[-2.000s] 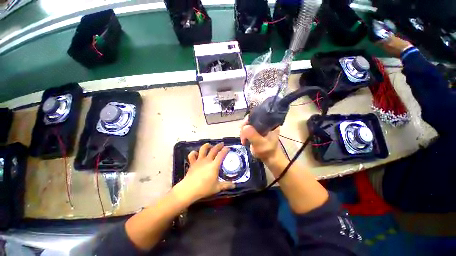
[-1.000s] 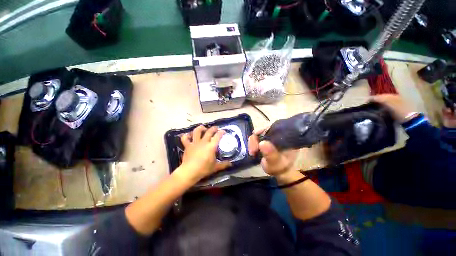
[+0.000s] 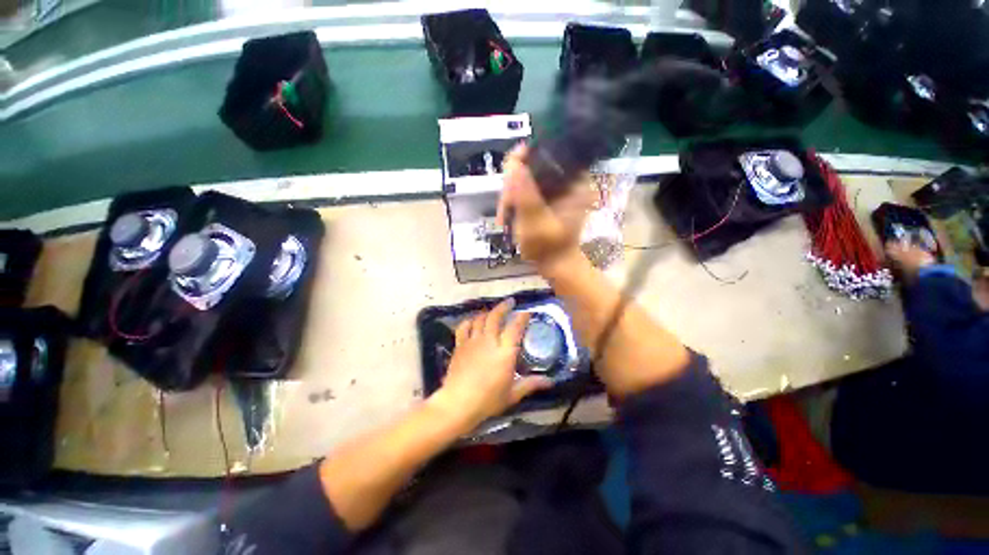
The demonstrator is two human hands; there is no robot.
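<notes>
A speaker cabinet front shell [image 3: 436, 331] lies on the bench in front of me, with a silvery speaker driver [image 3: 546, 343] in its right part. My left hand [image 3: 486, 358] rests on the shell, fingers spread against the driver's left side. My right hand [image 3: 541, 214] is raised at the screw feeder [image 3: 485, 204], gripping the blurred black electric screwdriver [image 3: 569, 141]. The screwdriver's tip is hidden behind my hand. The bag of screws [image 3: 609, 206] is right of the feeder, partly covered by the hand and screwdriver.
Shells with drivers [image 3: 206, 266] are grouped on the left. Another shell with driver [image 3: 716, 195] and a red wire bundle [image 3: 840, 230] lie on the right. Rear cabinet shells [image 3: 279, 92] stand on the green belt [image 3: 369, 119]. A neighbour's hand [image 3: 911, 258] is at the far right.
The screwdriver and my right hand have moved from beside the shell up to the feeder. The lower shell on the right has left its place, and the neighbour's hand has moved further right.
</notes>
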